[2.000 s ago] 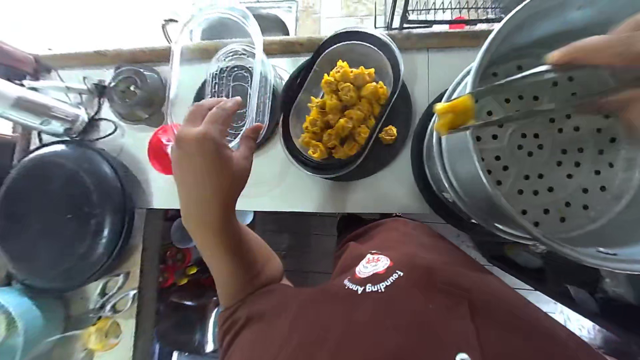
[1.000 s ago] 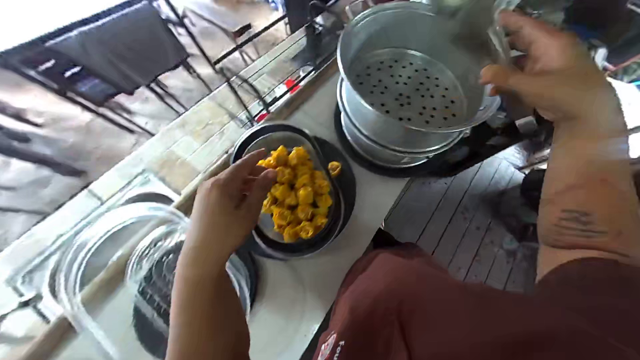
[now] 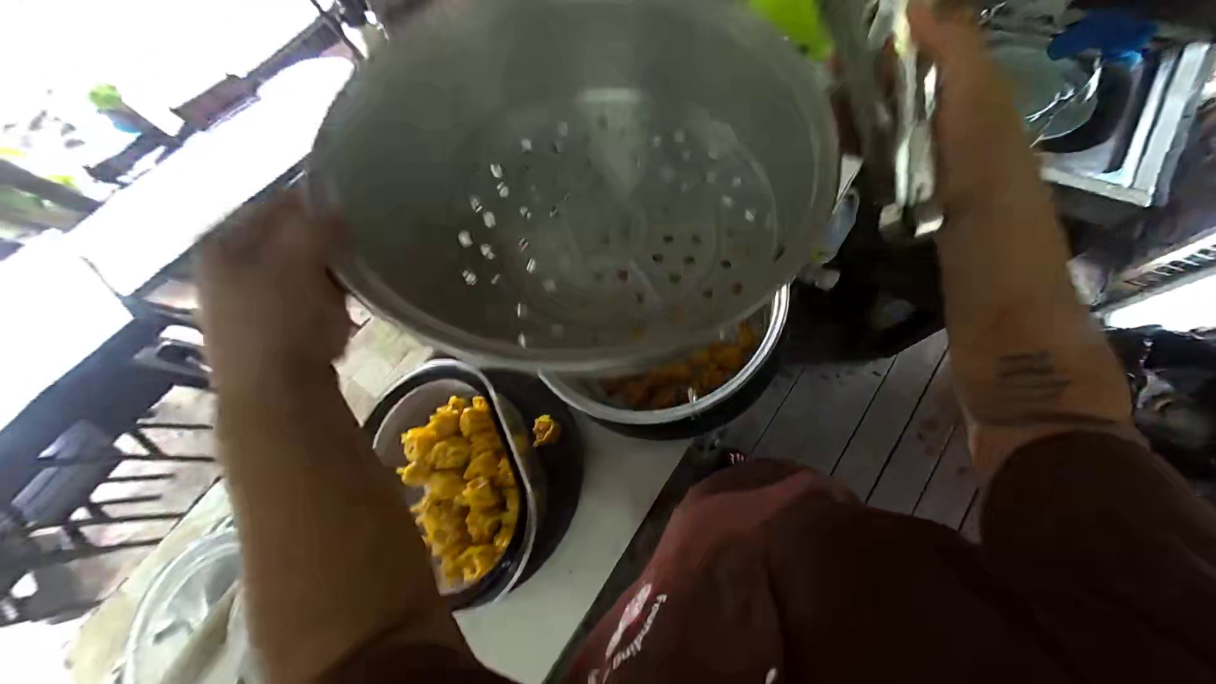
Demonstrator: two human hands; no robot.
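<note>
A perforated metal steamer tier (image 3: 589, 209) hangs tilted in the air over the counter. My left hand (image 3: 275, 271) grips its rim at the left. At its upper right is my right hand (image 3: 936, 38), blurred; metal tongs (image 3: 912, 142) appear beside it, and its hold on the tier is hard to make out. Below the raised tier, a lower steamer tier (image 3: 655, 413) holds yellow dumplings (image 3: 698, 375). Left of it stands an oval container (image 3: 527, 532) filled with yellow dumplings (image 3: 465, 480). One loose dumpling (image 3: 546, 429) lies just outside it on a dark surface.
Clear plastic lids (image 3: 185, 608) lie at the lower left of the white counter (image 3: 589, 532). A dark metal railing (image 3: 123, 475) runs beyond the counter at left. Slatted flooring (image 3: 874, 427) shows at right.
The perforated tier, which sat on the stack before, is now raised off it, showing dumplings in the tier below. My left hand has moved from the dumpling container to the tier's rim.
</note>
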